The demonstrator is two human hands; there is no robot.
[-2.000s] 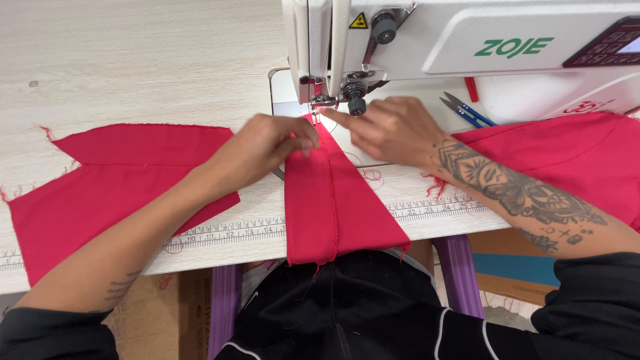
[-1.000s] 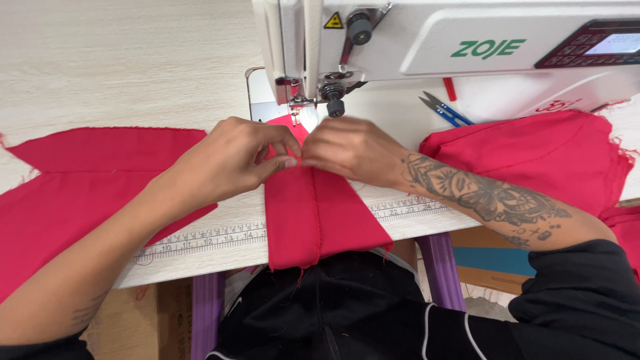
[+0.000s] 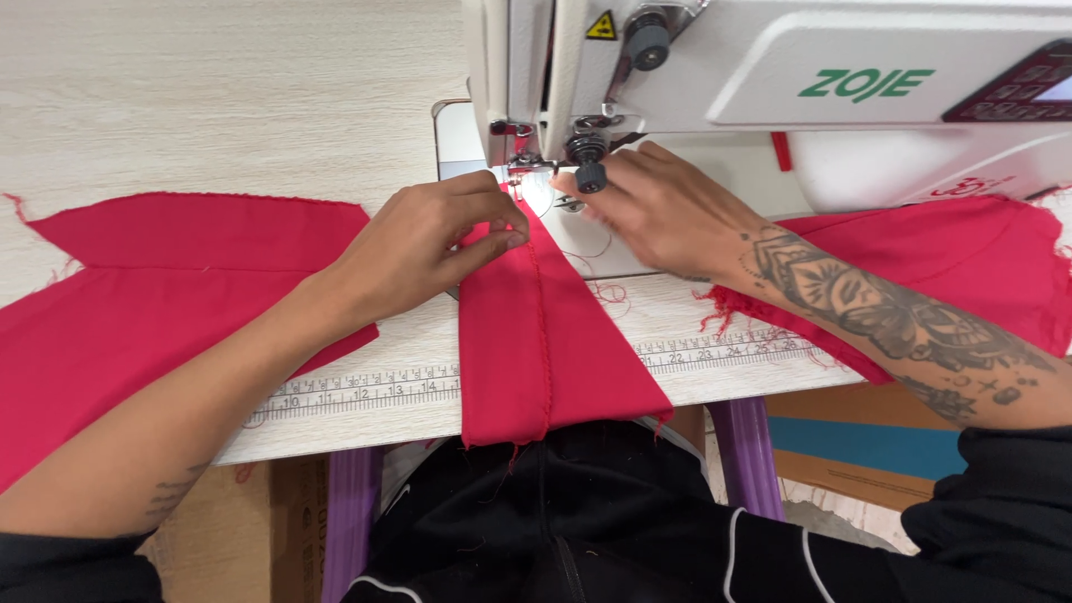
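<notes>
A red fabric piece [image 3: 536, 352] with a seam down its middle runs from the needle area of a ZOJE sewing machine [image 3: 821, 75] to the table's front edge, its lower end over my lap. My left hand [image 3: 444, 234] pinches the fabric near the seam, thumb against fingertips, just in front of the presser foot [image 3: 521, 177]. My right hand [image 3: 653, 201] is at the right of the needle area, beside the dark tension knob [image 3: 590, 174]; its fingertips are partly hidden, and whether they hold a thread cannot be told.
Red fabric pieces lie at the left [image 3: 193, 251] and at the right [image 3: 938, 268], the latter partly under my right forearm. A measuring tape [image 3: 360, 394] runs along the table's front edge. Loose red threads [image 3: 611, 293] lie near the machine bed, and a small red strip [image 3: 780, 151] sits behind.
My right hand has moved from the fabric beside my left hand to the right side of the needle area. My left hand stays at the fabric. The blue-handled snips seen earlier are now hidden.
</notes>
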